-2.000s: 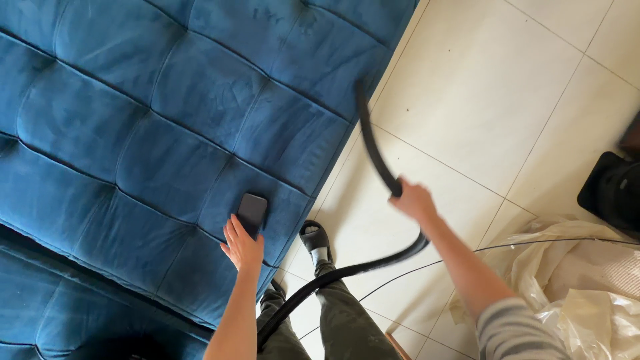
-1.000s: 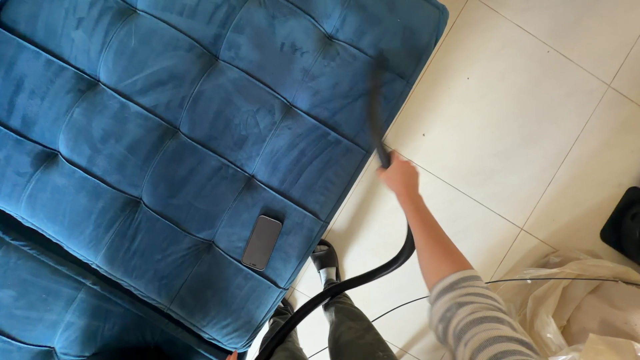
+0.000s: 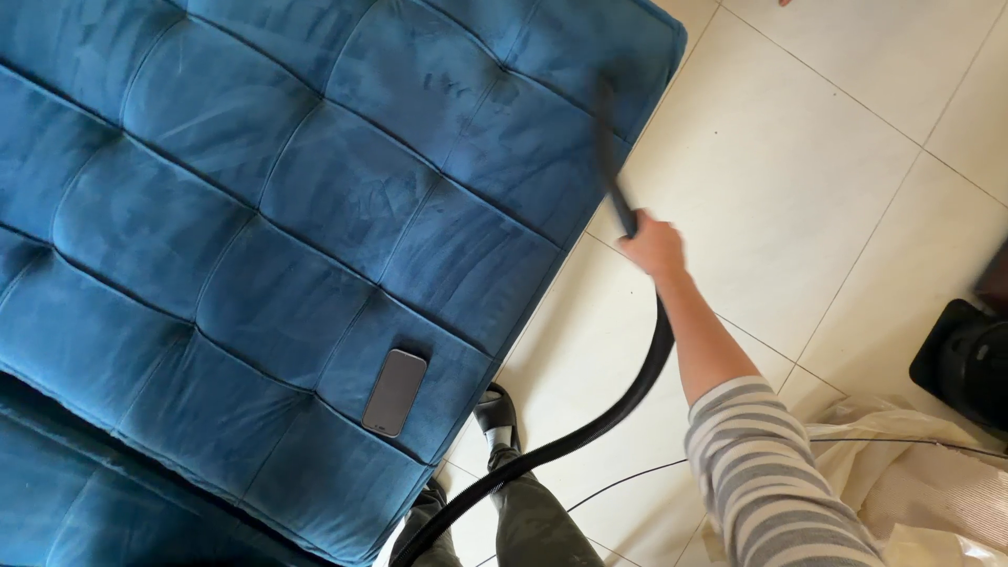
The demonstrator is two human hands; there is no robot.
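Observation:
My right hand [image 3: 655,242] is closed around the black wand of a vacuum hose [image 3: 610,177], whose blurred far end touches or hovers over the blue tufted velvet cushion [image 3: 331,197] near its right edge. From the hand, the ribbed hose [image 3: 583,441] curves down past my legs and out at the bottom. A smartphone [image 3: 395,392] lies on the cushion near its lower right edge, its dark face up. My left hand is out of the picture.
Light floor tiles [image 3: 772,197] lie right of the cushion. Crumpled plastic sheeting [image 3: 890,465] and a thin black cable [image 3: 630,477] are at the lower right. A black object [image 3: 972,362] stands at the right edge. My sandalled foot [image 3: 498,413] is beside the cushion.
My left hand, on the smartphone two seconds ago, has let go and left the view. My right hand keeps its hold on the wand, whose end has moved over the cushion.

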